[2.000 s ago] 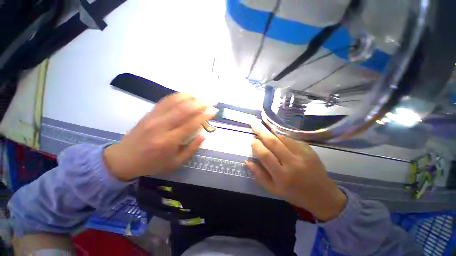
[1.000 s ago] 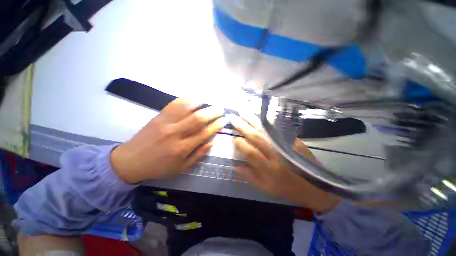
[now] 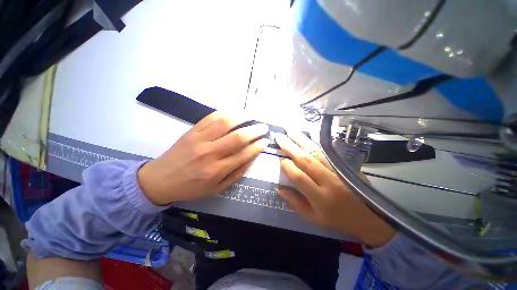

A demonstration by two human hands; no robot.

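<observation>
A curved black band (image 3: 176, 106) lies flat on the white table, running under my fingers and out to the right behind the chrome ring. My left hand (image 3: 198, 156) presses its fingertips on the band's middle. My right hand (image 3: 323, 190) presses on it just to the right, the fingertips of both hands nearly touching. A small pale spot shows between the fingertips; whether it is a label I cannot tell. The needle area beside the fingers is washed out by bright light.
The white machine head with a blue stripe (image 3: 397, 62) fills the upper right. A chrome ring (image 3: 374, 207) curves before my right wrist. Dark strips (image 3: 34, 51) lie upper left. A printed ruler (image 3: 255, 195) runs along the front edge. Black pieces with yellow-green tabs (image 3: 220, 254) lie on the lap.
The whitish label seen on the band two seconds ago is now mostly covered by my fingertips. My hands have come closer together. The camera view has shifted, and the machine head looks larger.
</observation>
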